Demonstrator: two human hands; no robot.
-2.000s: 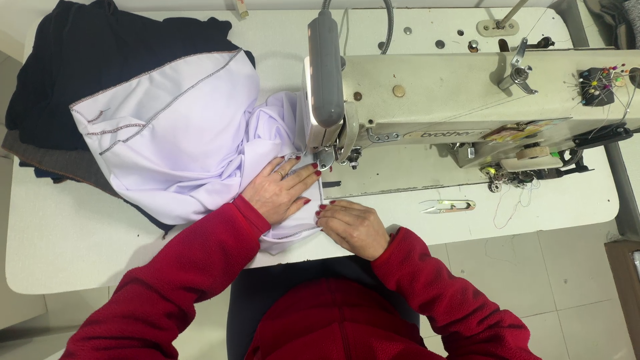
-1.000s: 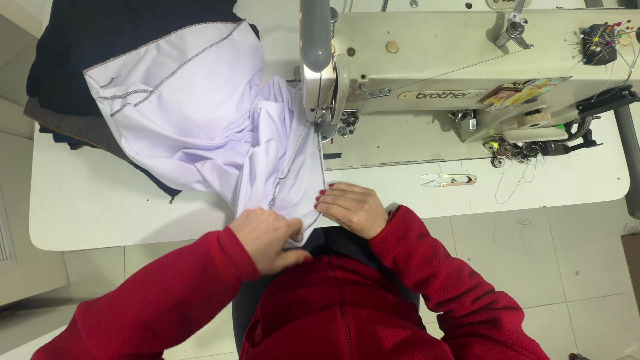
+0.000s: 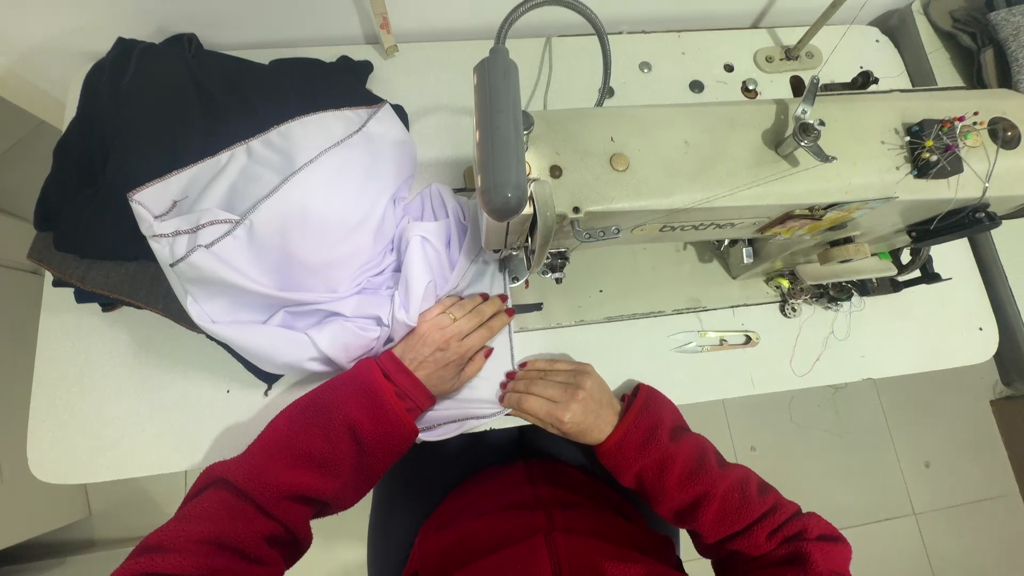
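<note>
White fabric with dark overlocked edges (image 3: pixel 320 240) lies on the sewing table, one edge running under the presser foot (image 3: pixel 516 268) of a Brother sewing machine (image 3: pixel 680 172). My left hand (image 3: pixel 456 340) rests flat on the fabric just in front of the foot, fingers slightly apart, a ring on one finger. Nearer the table's front edge, my right hand (image 3: pixel 564 396) pinches the overlocked edge between thumb and fingers; the thumb is mostly hidden.
Dark folded garments (image 3: pixel 200 104) are piled at the left under the white fabric. Thread snips (image 3: pixel 716 342) lie right of my hands. A grey lamp (image 3: pixel 500 132) hangs beside the needle area. A pincushion (image 3: pixel 934 150) sits on the machine, and loose thread lies below its right end.
My left hand has moved from the fabric's near end, by the table's front edge, up to beside the presser foot. My right hand stays at the fabric's right edge.
</note>
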